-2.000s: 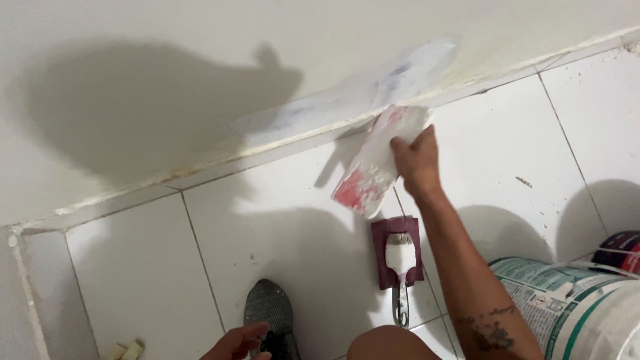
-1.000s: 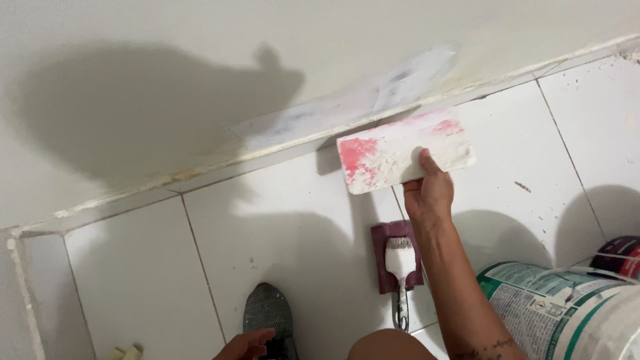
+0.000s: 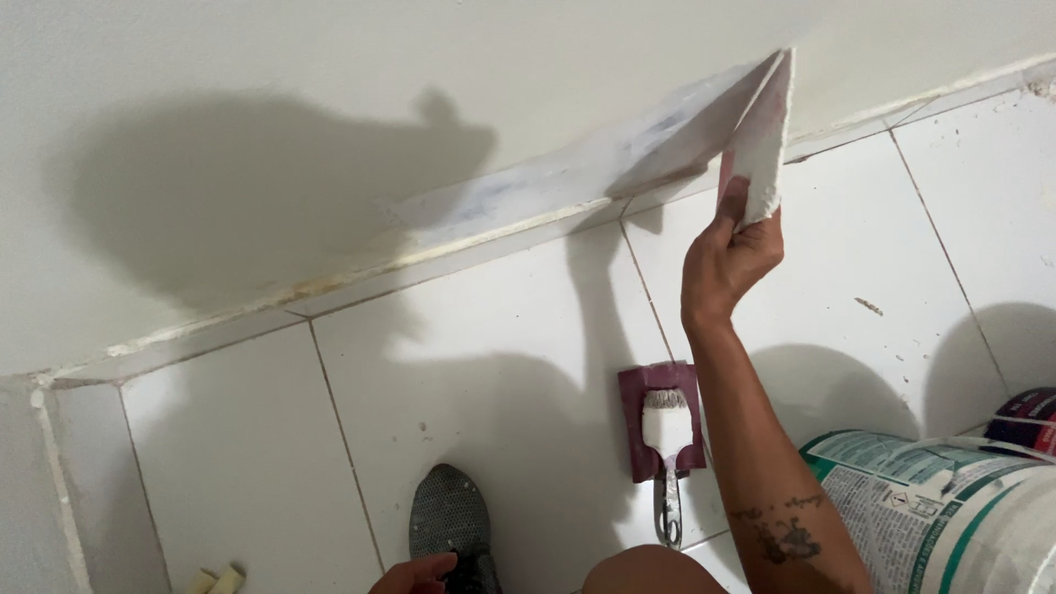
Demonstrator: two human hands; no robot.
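Note:
My right hand (image 3: 733,247) grips a flat rectangular plastering float (image 3: 763,136), its face smeared with white compound over pink. The float is turned nearly edge-on, its far end up against the low part of the wall over a patch of white filler (image 3: 528,186). My left hand (image 3: 417,573) shows only in part at the bottom edge, by my shoe; whether it holds anything is hidden. A paintbrush (image 3: 667,425) with a white ferrule lies on maroon sandpaper (image 3: 634,421) on the floor tiles, left of my right forearm.
A white and green plastic bucket (image 3: 907,503) lies or stands at the lower right, with a dark red container (image 3: 1027,417) beyond it. My shoe (image 3: 450,511) is on the tiles. Pale yellow pieces (image 3: 219,580) lie at the lower left. A tile baseboard (image 3: 462,272) runs along the wall.
My right hand has tilted the float from showing its broad smeared face to nearly edge-on, and has brought it up and right to the wall. The brush and sandpaper have not moved.

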